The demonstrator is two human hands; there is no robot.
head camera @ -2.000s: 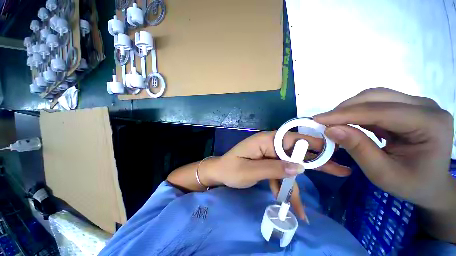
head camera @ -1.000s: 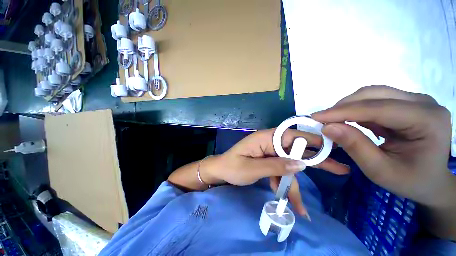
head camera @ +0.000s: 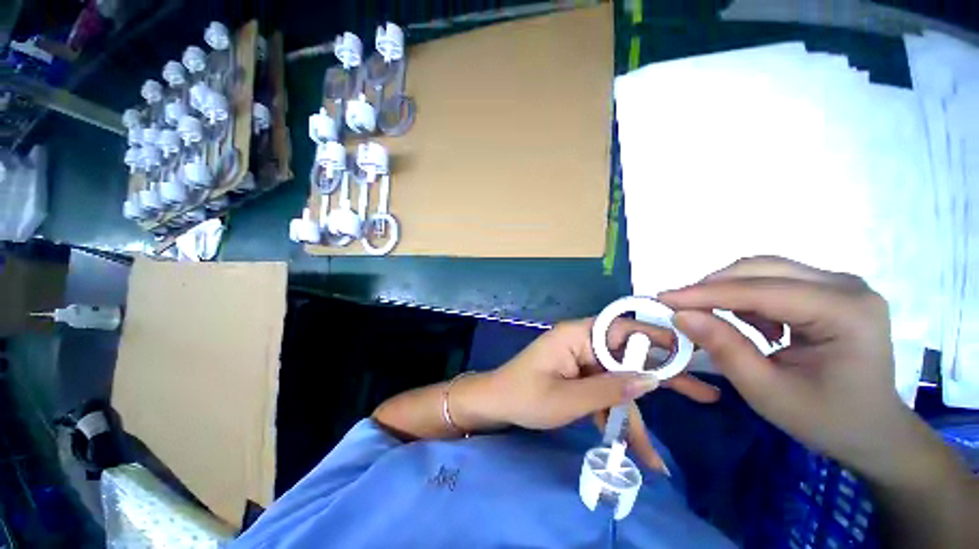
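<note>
A white ring-and-arm assembly (head camera: 614, 429) is held over the lap, ring up and slotted cap down. My left hand (head camera: 548, 375) holds it with the thumb at the lower edge of the ring, fingers behind it. My right hand (head camera: 794, 343) pinches the upper right of the ring between thumb and forefinger. A thin white curved piece (head camera: 757, 330) shows at the right fingers; what it is joined to is hidden. Several assemblies (head camera: 371, 161) lie in rows on a cardboard sheet (head camera: 505, 139) on the bench.
Stacked layers of assemblies (head camera: 183, 134) stand at the far left. White paper sheets (head camera: 773, 182) lie at the right. A blue crate (head camera: 805, 488) is beside the lap. A bare cardboard sheet (head camera: 199, 375), a small bottle (head camera: 86, 315) and a bagged tray (head camera: 161, 520) are at left.
The view has tilted up, so more of the bench and paper shows. Both hands still hold the same assembly in nearly the same pose; its cap has turned slightly.
</note>
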